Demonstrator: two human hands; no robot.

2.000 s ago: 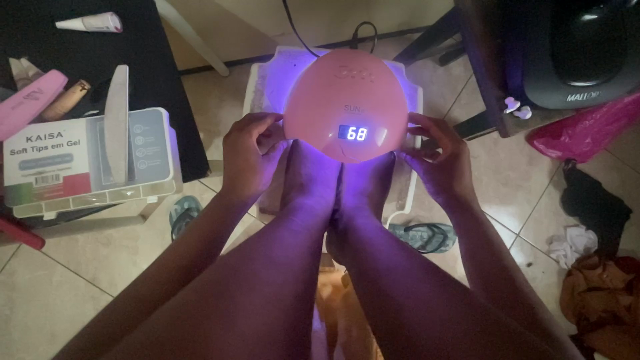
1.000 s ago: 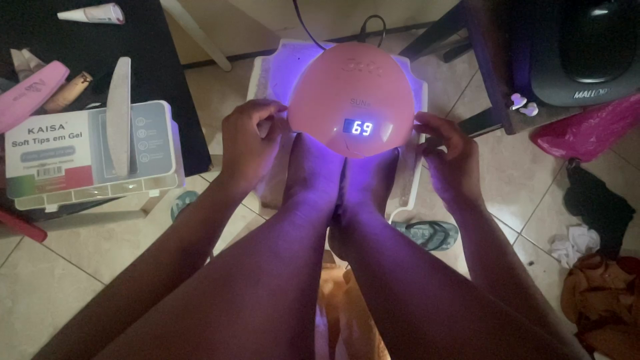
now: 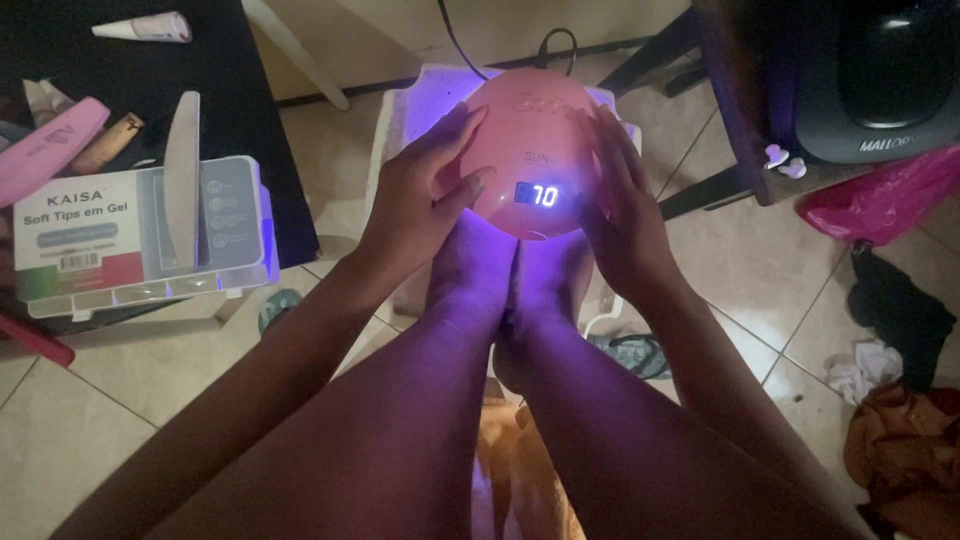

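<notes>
A pink UV/LED nail lamp glows purple over my feet, its lit display reading 70. It stands on a white plastic stool. My left hand rests on the lamp's left side, thumb and fingers spread over the shell. On the other side, my right hand lies against the shell with its fingers along the edge. Both hands cup the lamp. My toes are hidden under it, while the ankles and lower legs show below. A black cord runs up from behind the lamp.
On the black table at left are a plastic nail-tip case, a nail file, a pink tool and a small tube. Flip-flops lie on the tiles. A black Mallory appliance, a pink bag and cloths are at right.
Both hands have moved from the lamp's lower sides up onto its shell. The display has gone from 68 through 69 to 70.
</notes>
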